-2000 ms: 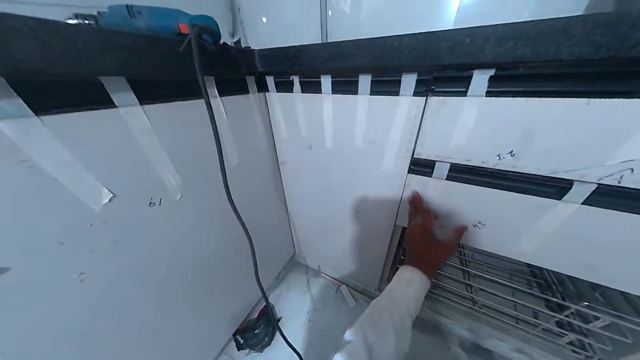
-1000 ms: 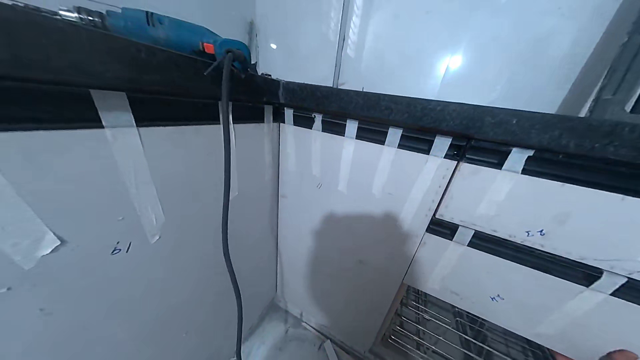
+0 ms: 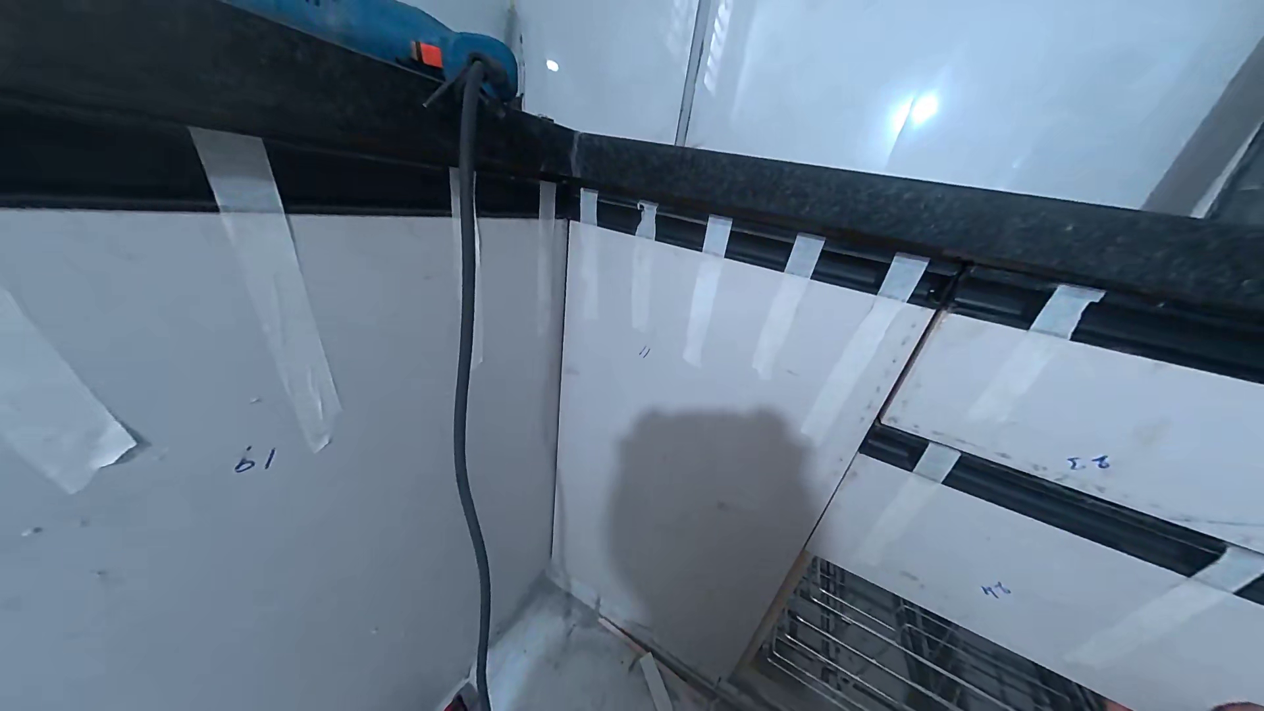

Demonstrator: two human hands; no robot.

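Observation:
At the bottom right edge only slivers of skin show, seemingly of my right hand (image 3: pixel 1236 706), by the lower white drawer front (image 3: pixel 1047 583); its grip is hidden. My left hand is out of view. A white cabinet door (image 3: pixel 731 395) stands in the corner, with tape strips (image 3: pixel 716 237) along its top. Right of it sits an upper white drawer front (image 3: pixel 1106 395). A white panel (image 3: pixel 375 553) with handwritten marks is on the left. A blue corded power tool (image 3: pixel 395 35) lies on the dark stone countertop (image 3: pixel 839 202), its dark cable (image 3: pixel 464 346) hanging down.
A wire rack (image 3: pixel 869 642) shows in the opening under the lower drawer front. Dark handle channels (image 3: pixel 1076 509) run above the fronts. Small scraps, such as a pale strip (image 3: pixel 654 681), lie on the dusty floor (image 3: pixel 553 642). Glossy wall tiles (image 3: pixel 839 89) rise behind the countertop.
Two seconds ago a hand in a pale sleeve touched the left end of the lower drawer front; it has left that spot. The view has swung and come closer to the corner.

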